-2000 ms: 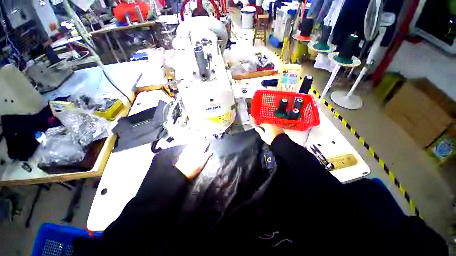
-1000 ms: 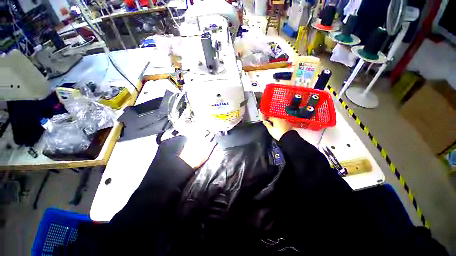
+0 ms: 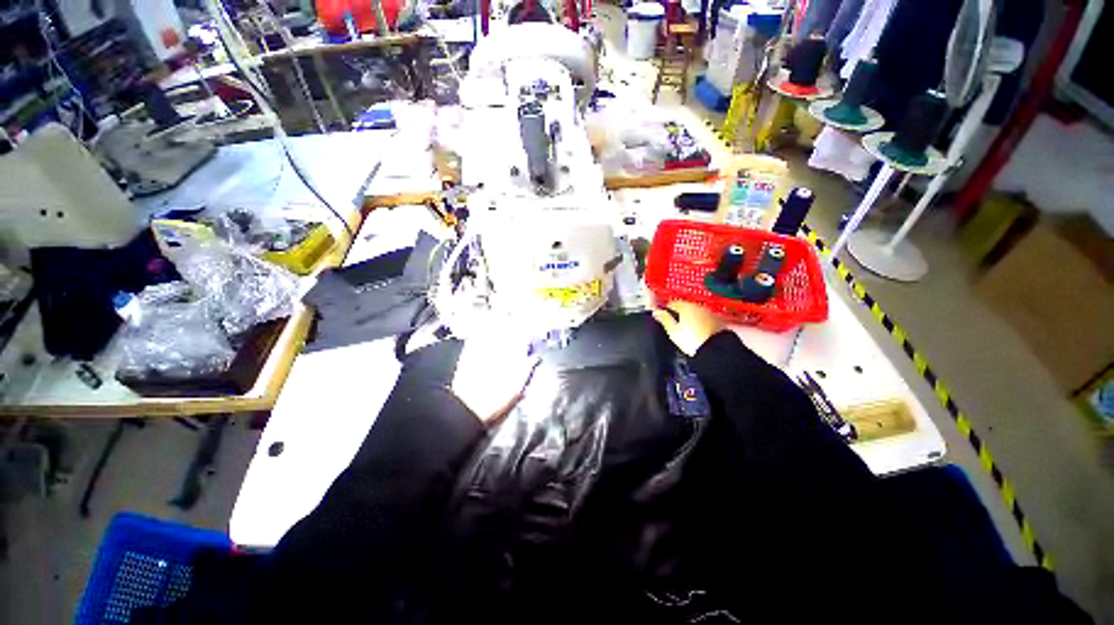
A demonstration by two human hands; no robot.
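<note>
A black garment with a shiny, wrinkled lining (image 3: 556,446) lies from the machine head down over the table edge towards my lap. A small dark-blue label (image 3: 688,388) shows on its right side. The white sewing machine (image 3: 550,263) stands over the garment's far edge. My left hand (image 3: 495,376) lies on the garment's left side close to the machine head, overexposed, its fingertips unclear. My right hand (image 3: 687,327) holds the garment's far right edge beside the basket, its fingers partly hidden. Dark sleeves cover both arms.
A red basket (image 3: 738,274) with several thread cones sits right of the machine. Thin dark tools (image 3: 827,407) and a tan tray (image 3: 882,421) lie at the right edge. Dark cloth pieces (image 3: 373,293) lie left. Plastic bags (image 3: 183,330) are on the left table. A blue crate (image 3: 137,568) stands lower left.
The view has shifted, so the machine and basket appear further right than at first. Both hands stay at the garment beside the machine head, with little visible change in the cloth.
</note>
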